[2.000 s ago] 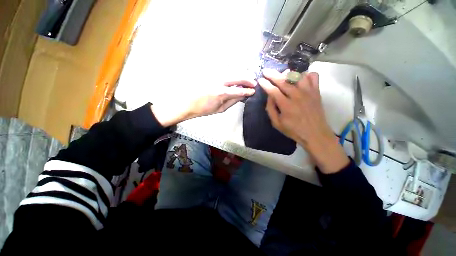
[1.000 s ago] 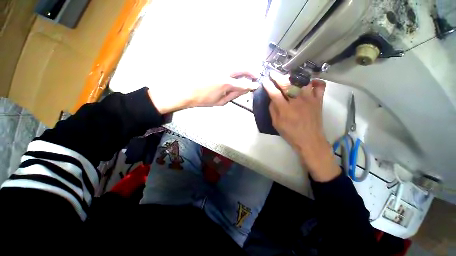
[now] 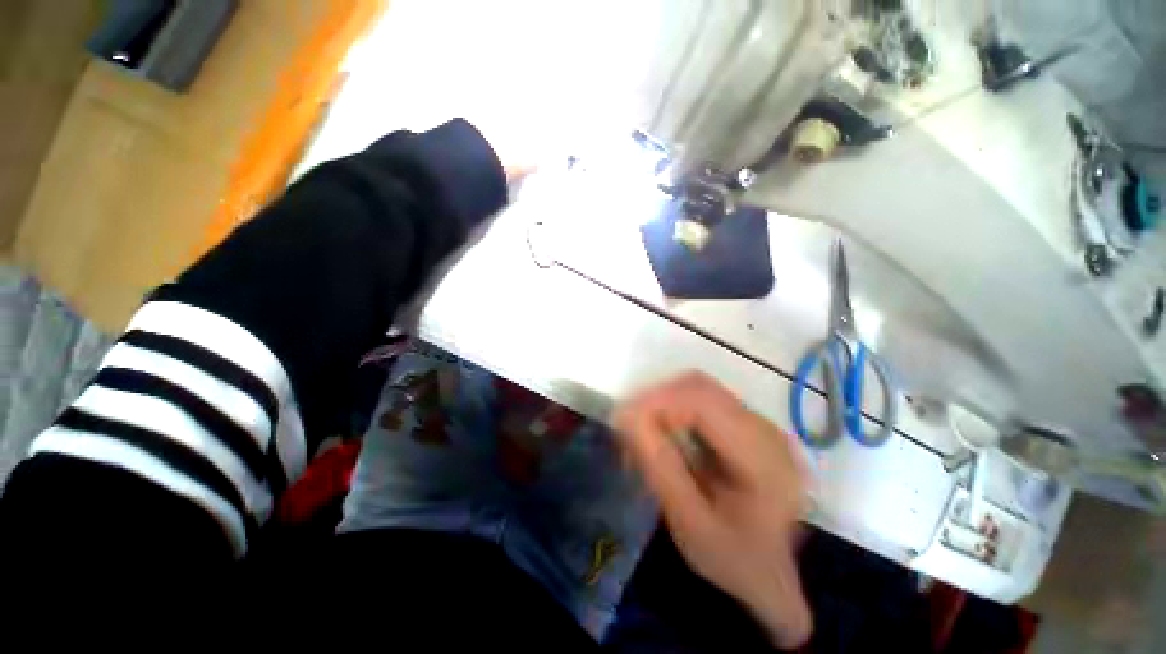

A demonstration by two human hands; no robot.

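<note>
A dark fabric piece (image 3: 711,256) lies flat on the white sewing table beside the presser foot and needle area (image 3: 655,160), which is partly lost in glare. My right hand (image 3: 716,479) is blurred near the table's front edge, away from the fabric, with its fingers curled; whether it holds anything cannot be made out. My left arm reaches up to the left of the needle. Only a bit of my left hand (image 3: 522,173) shows past the sleeve, and the rest is lost in bright light.
Blue-handled scissors (image 3: 840,371) lie right of the fabric, blades pointing away. The machine head (image 3: 946,192) with a tan knob (image 3: 815,138) hangs over the table. A white fitting (image 3: 991,524) is at the right end. Cardboard (image 3: 122,192) and a grey tray (image 3: 173,38) are at left.
Both hands have left the fabric. My right hand has moved back toward the table's front edge, my left forward and left. The fabric now lies further right, beyond the presser foot.
</note>
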